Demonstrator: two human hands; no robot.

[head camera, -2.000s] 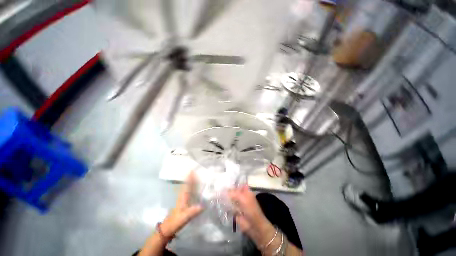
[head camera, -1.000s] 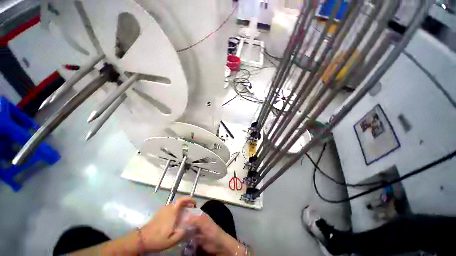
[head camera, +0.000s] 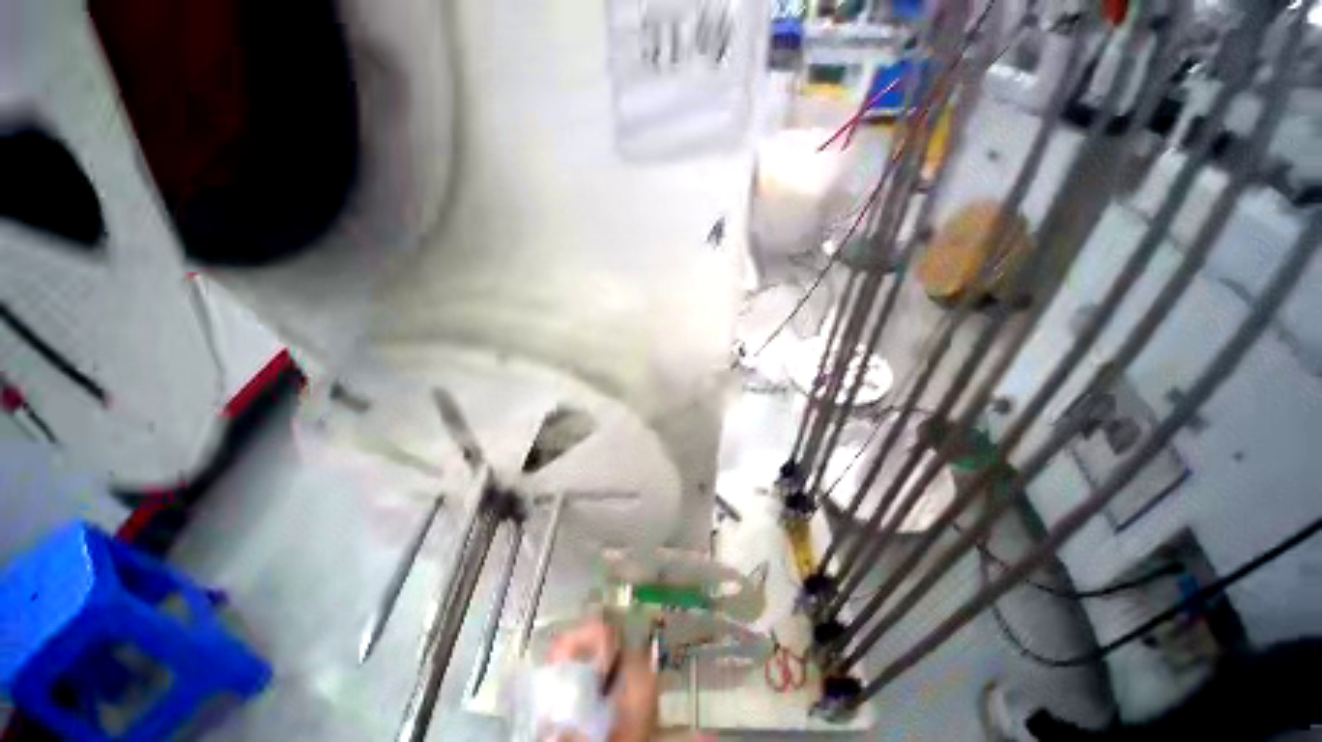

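The frame is blurred. My right hand (head camera: 634, 696) is at the bottom middle, cut off by the lower edge, with its fingers around a whitish, shiny bundle (head camera: 563, 705). What the bundle is cannot be told. My left hand cannot be made out. The hand is in front of the lower take-up reel (head camera: 740, 597) and hides much of it. A green patch (head camera: 667, 596) shows on the winding between its pale discs. Scissors with red-orange handles (head camera: 784, 667) lie on the pale base plate (head camera: 754, 707), right of the reel.
A large slotted disc (head camera: 609, 457) with long silver rods (head camera: 461, 594) stands at the left centre. Long dark guide rods (head camera: 1000, 493) rise at the right. A blue stool (head camera: 116, 623) is at the lower left. Part of a person's dark-clothed leg (head camera: 1189, 710) shows at the lower right.
The view has swung upward, so the reel and base plate sit lower. Both hands showed together before; now one is distinguishable, at the lower edge.
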